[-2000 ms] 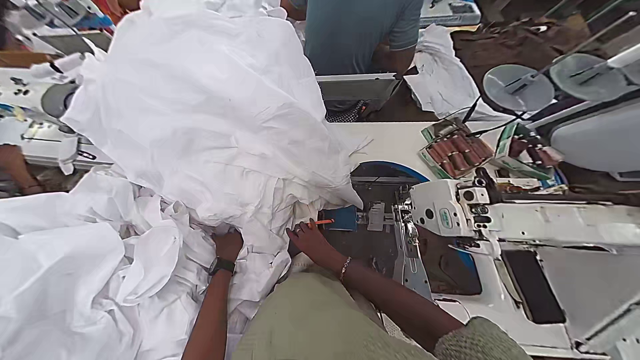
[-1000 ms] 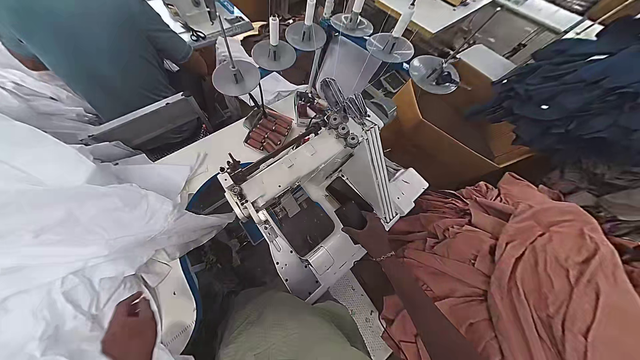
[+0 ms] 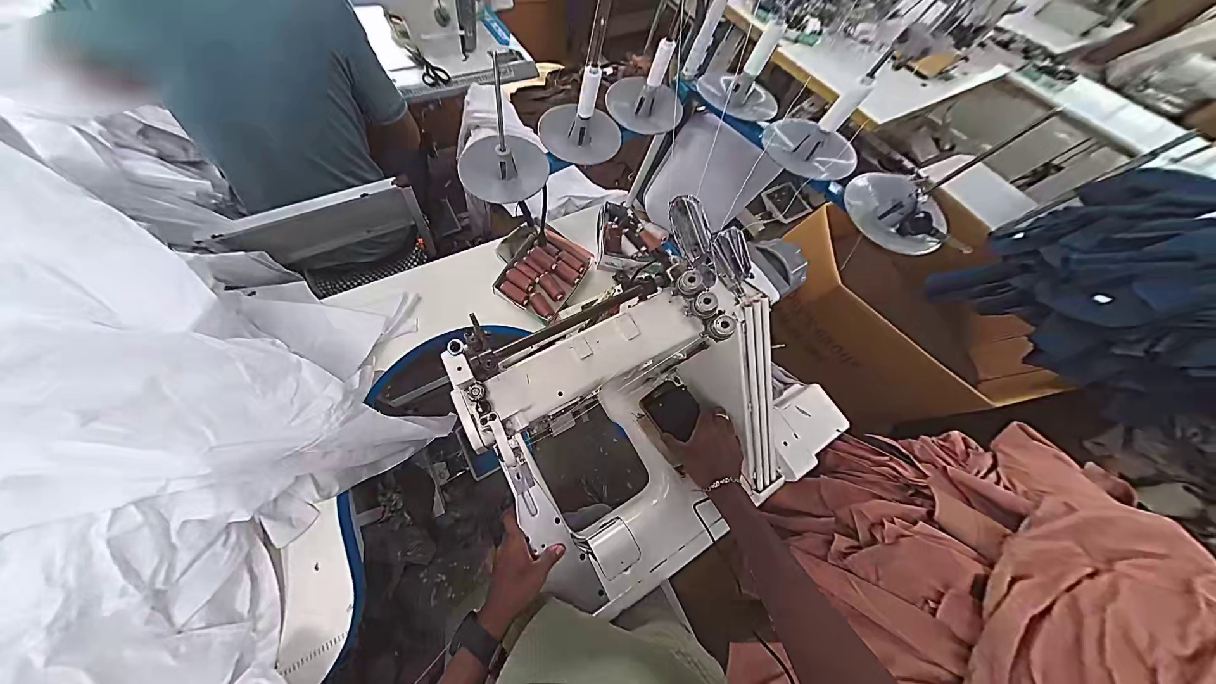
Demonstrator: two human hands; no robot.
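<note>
A white industrial sewing machine (image 3: 598,361) stands in the middle, its arm running diagonally. My left hand (image 3: 518,570) rests against the lower front edge of the machine, thumb on the white casing and fingers partly hidden. My right hand (image 3: 705,451) is on the machine's right side, its fingers at a black smartphone-like object (image 3: 672,408) set against the casing; whether they grip it is unclear. White fabric (image 3: 171,380) is heaped at the left, one pointed end reaching toward the machine's head. Salmon-coloured fabric (image 3: 950,541) lies piled at the right.
Behind the machine are a box of brown thread spools (image 3: 546,275) and several thread stands with white cones (image 3: 584,133). A cardboard box (image 3: 855,351) and dark blue garments (image 3: 1102,285) are at the right. A person in a teal shirt (image 3: 275,104) sits at the upper left.
The view has swung far to the right. My left hand has gone from the white fabric to the machine's front edge. My right hand has moved from beside the fabric to the machine's right side.
</note>
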